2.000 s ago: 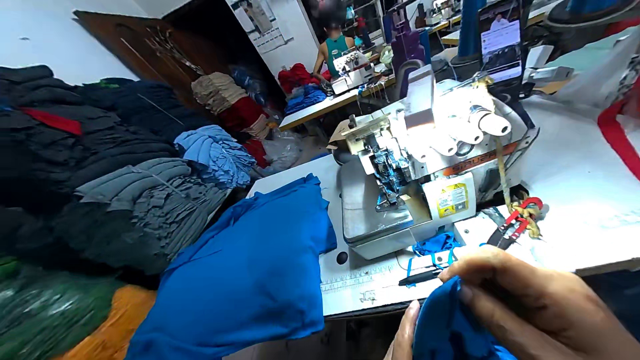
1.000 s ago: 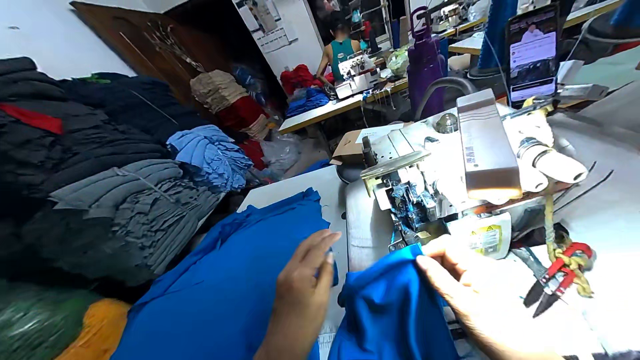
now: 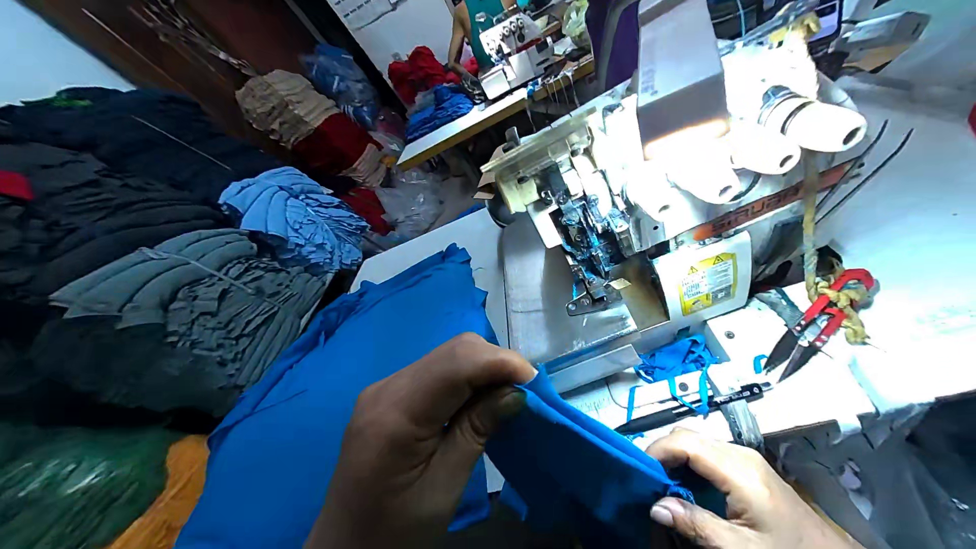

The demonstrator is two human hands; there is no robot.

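Observation:
My left hand (image 3: 427, 435) pinches one end of a blue fabric piece (image 3: 579, 450) between thumb and fingers. The other end of that edge is gripped by my right hand (image 3: 732, 488), at the lower right. The edge runs between both hands, in front of an overlock sewing machine (image 3: 602, 221), apart from its presser foot. A larger blue fabric stack (image 3: 328, 381) lies on the table left of the machine, partly behind my left hand. Blue fabric scraps (image 3: 679, 358) and a black pen (image 3: 686, 412) lie beyond my right hand. Red-handled thread snips (image 3: 823, 320) lie on the right.
Piles of grey fabric (image 3: 191, 297), light blue fabric (image 3: 293, 213) and dark fabric (image 3: 91, 160) stand at the left, above a green plastic bag (image 3: 76, 480). Behind, a person (image 3: 473, 38) is at another sewing machine (image 3: 518, 49) on a second table (image 3: 457, 133).
One second ago my left hand was over the blue stack, apart from the piece; it now grips the piece's edge. The piece has moved from near the presser foot towards me. The view has shifted.

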